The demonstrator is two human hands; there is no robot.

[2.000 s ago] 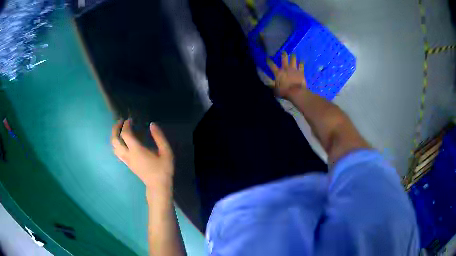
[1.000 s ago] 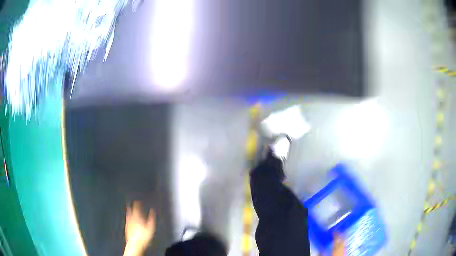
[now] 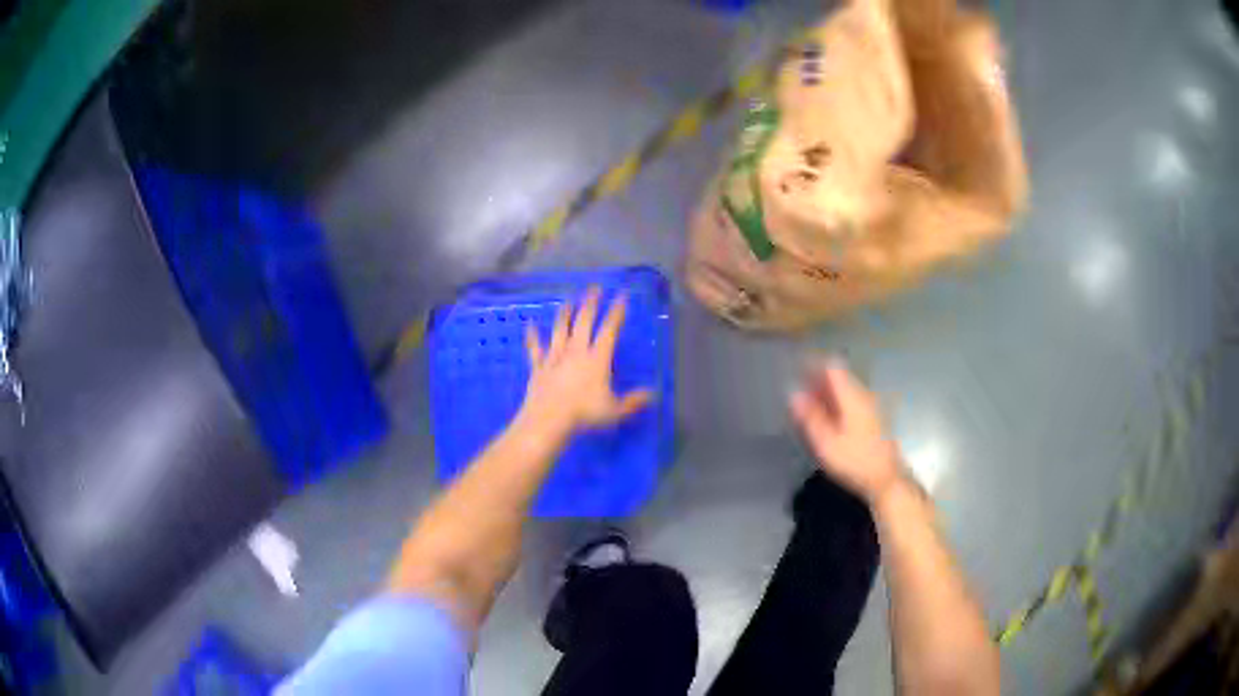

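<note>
A bright blue plastic stool (image 3: 469,388) with a perforated top stands on the floor in front of me. My left hand (image 3: 584,374) lies over its top with the fingers spread and holds nothing visible. My right hand (image 3: 842,422) is blurred, to the right of the stool and apart from it, above the floor below the paper sack. It looks empty, with the fingers loosely apart.
A brown paper sack (image 3: 815,177) with green print stands open beyond the stool. A blue crate-like item (image 3: 292,340) is at the left beside a dark sheet (image 3: 136,449). A white scrap (image 3: 276,558) lies on the floor. Yellow-black tape (image 3: 584,201) crosses the floor. My legs show below.
The view has swung from the green bench and dark sheet to the floor. My left hand is now over the stool; my right hand, earlier at the stool, is off it. The sack has come into view.
</note>
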